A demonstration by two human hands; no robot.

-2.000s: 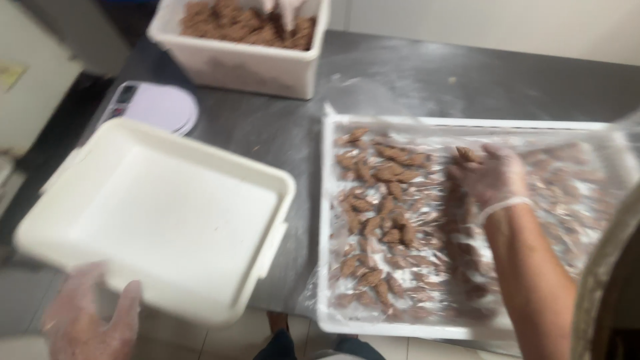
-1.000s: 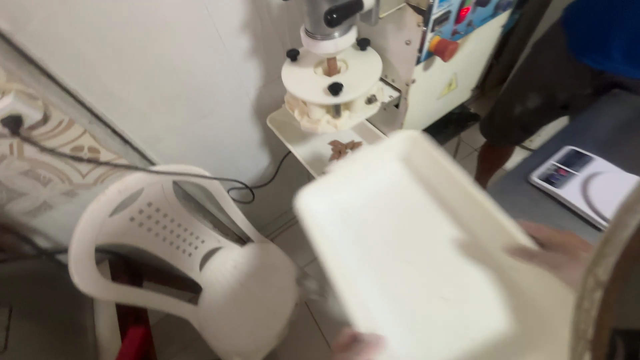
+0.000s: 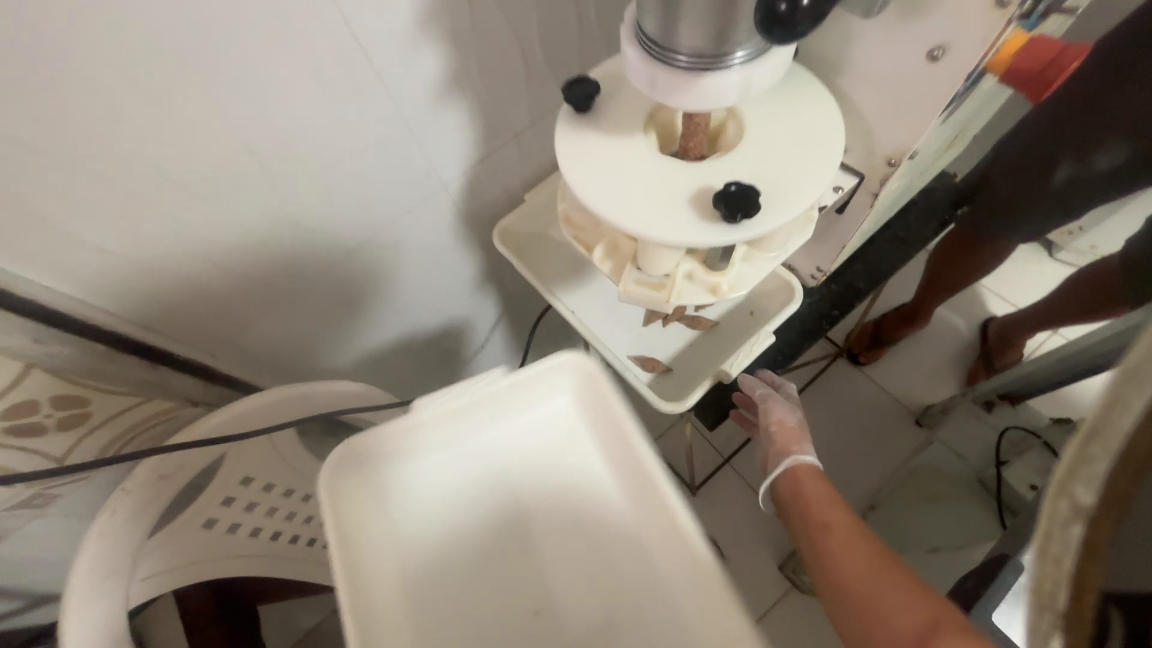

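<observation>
An empty white plastic tray fills the lower middle of the view; my left hand is out of sight. My right hand, in a clear glove, reaches with extended fingers beside the near right corner of a second white tray. Whether the fingertips touch its rim is not plain. Several small brown pointed pieces lie in that second tray. Above it stands a forming machine with a white round plate, black knobs and a strand of brown filling coming down its centre.
A white plastic chair stands at the left by the wall, with a black cable across it. Another person's legs and sandals are at the right. A red button sits on the machine's side.
The view has turned from the worktable with the large filled tray to the machine. One second ago both my hands were at the empty tray; now my right hand is off it, beside the machine's tray.
</observation>
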